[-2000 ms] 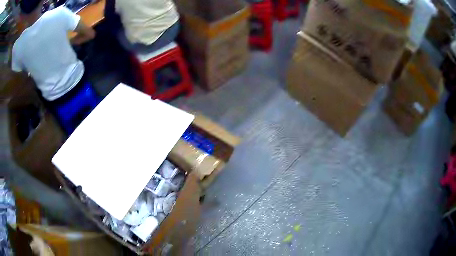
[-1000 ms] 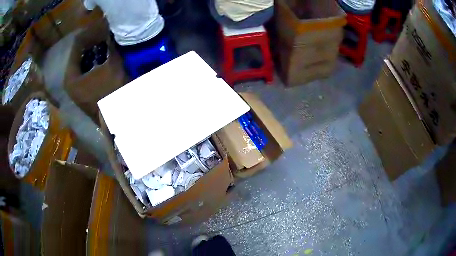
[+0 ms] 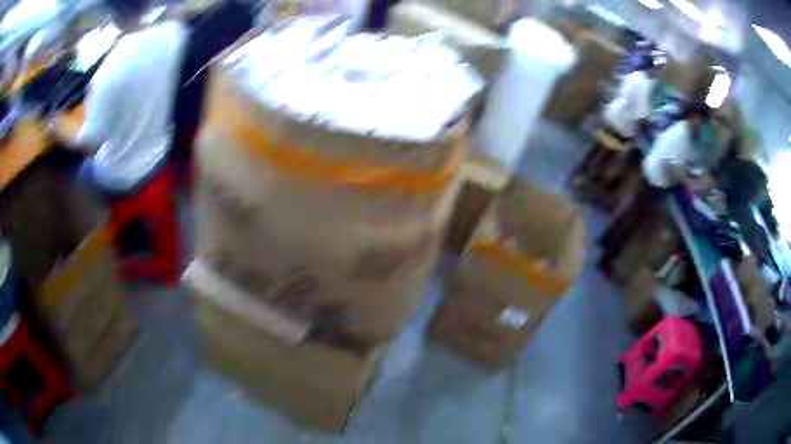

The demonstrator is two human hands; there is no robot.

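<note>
Neither of my hands is in the picture. Nearest in front of me stands a large brown carton [image 3: 321, 234] with an orange tape band near its top. It is filled above its rim with a bright white heap [image 3: 356, 78], too blurred to name. It stands on or against a lower brown carton [image 3: 277, 364]. The view is strongly blurred.
An open carton [image 3: 512, 277] with orange tape stands to the right, a white roll-like column [image 3: 525, 87] behind it. A pink stool [image 3: 663, 364] stands by a long bench at right. Red stools [image 3: 147, 230] and a seated person in white [image 3: 134, 95] are at left. More people sit far right.
The view has swung right and come closer to the tall taped carton. The carton with the white sheet, the blue parts and the shoe have left the picture. The pink stool and long bench now show.
</note>
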